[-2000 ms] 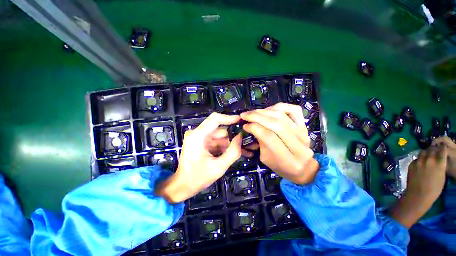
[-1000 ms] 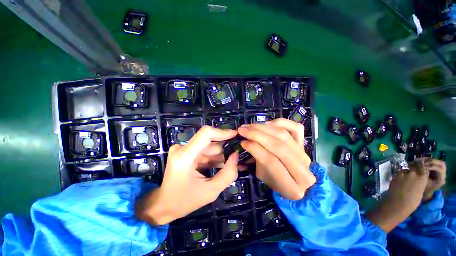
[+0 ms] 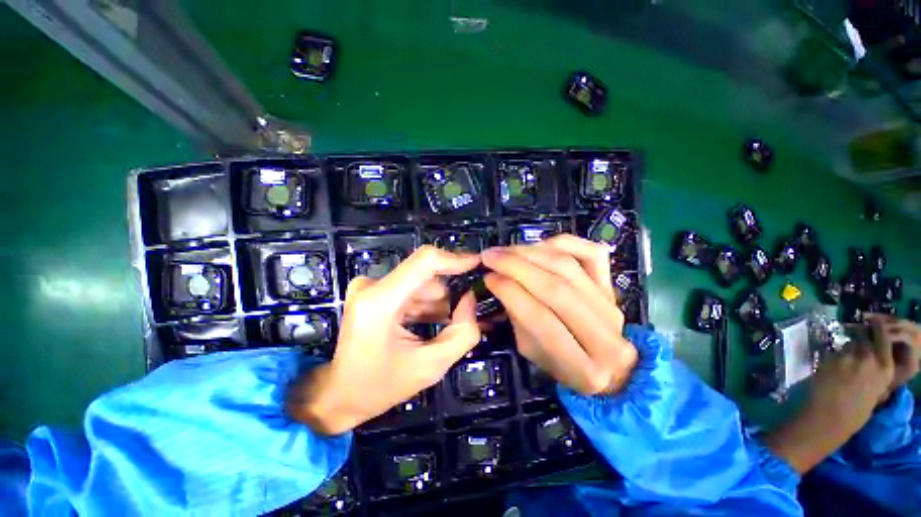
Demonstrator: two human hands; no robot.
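Observation:
A small black electronic unit (image 3: 477,293) is held between the fingertips of both hands above the middle of the parts tray; the fingers hide most of it. My left hand (image 3: 404,333) grips it from the left with thumb and fingers. My right hand (image 3: 561,311) holds it from the right, fingers bent over it. The black parts tray (image 3: 137,217) lies below, with black square units with greenish-grey round centres in its pockets. The top left pocket holds no unit. My hands and blue sleeves cover part of the tray.
A slanting grey metal post (image 3: 151,76) stands at upper left. Two loose units (image 3: 314,57) lie beyond the tray. At right are several loose units (image 3: 745,223), a yellow piece (image 3: 791,293), a black pen-like tool (image 3: 719,348), a clear bag (image 3: 797,353) and another person's hands (image 3: 848,389).
The view has shifted slightly. My hands have come a little lower over the tray, still together on the unit. The other person's hands have moved near the clear bag.

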